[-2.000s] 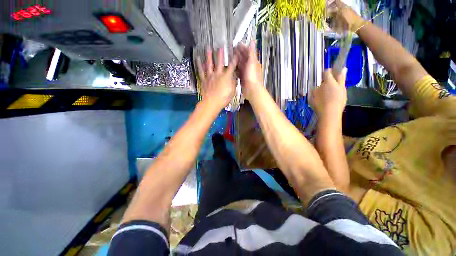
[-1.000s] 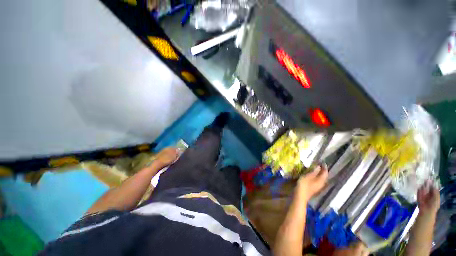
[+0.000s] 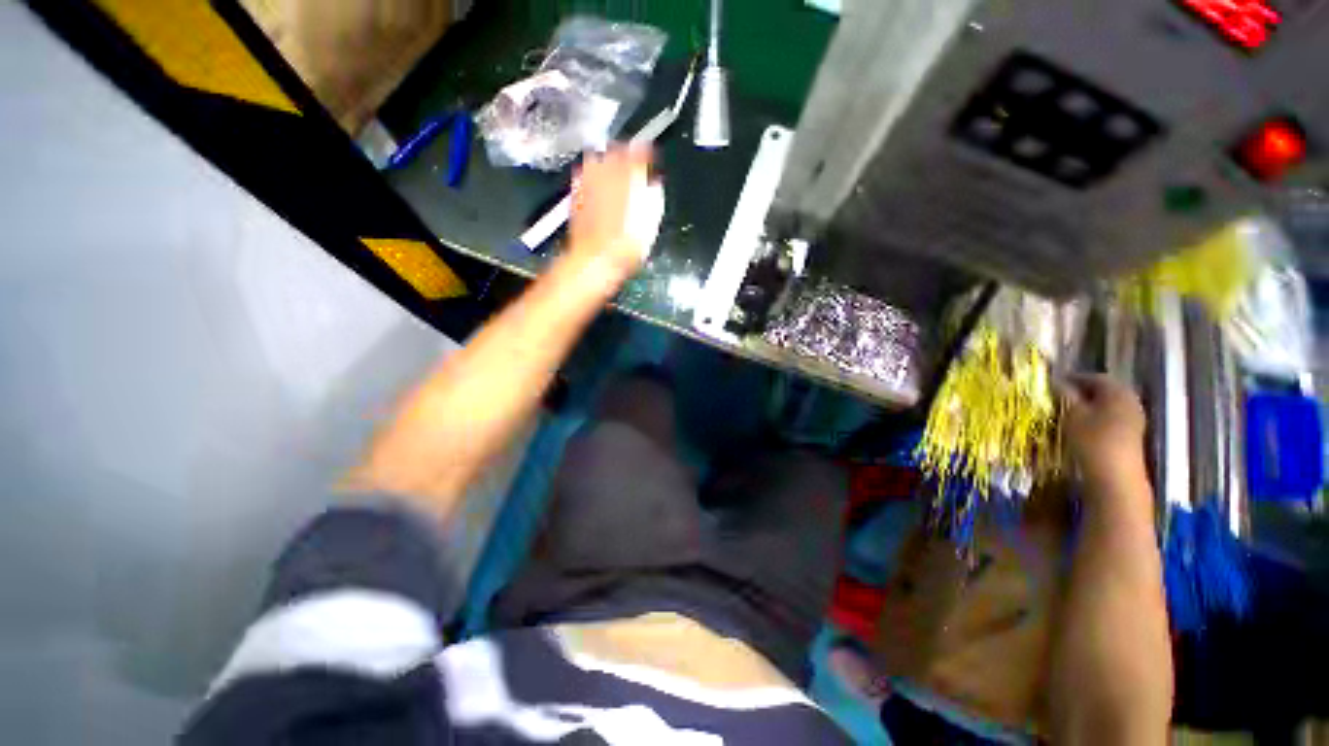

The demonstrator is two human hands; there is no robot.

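My left hand (image 3: 605,211) is over the green bench, blurred, beside a white piece (image 3: 646,219); whether it grips this piece is unclear. My right hand (image 3: 1103,420) is at the wired strips (image 3: 1175,394), its fingertips against their near side. I cannot tell if it holds any. Yellow lead wires (image 3: 991,401) hang over the bench edge just left of my right hand. Blue lead wires (image 3: 1207,566) hang at the lower end of the strips to the right.
A grey machine (image 3: 933,161) stands between my hands, with a terminal tray (image 3: 845,332) at its foot. A clear plastic bag (image 3: 561,110) and blue-handled pliers (image 3: 437,143) lie beyond my left hand. An open carton (image 3: 969,619) is below the strips. A blue bin (image 3: 1286,445) sits far right.
My left hand was low by my leg with a small pale piece and is now up over the bench. My right hand stays at the strips. The view has turned; the other person's arms are gone.
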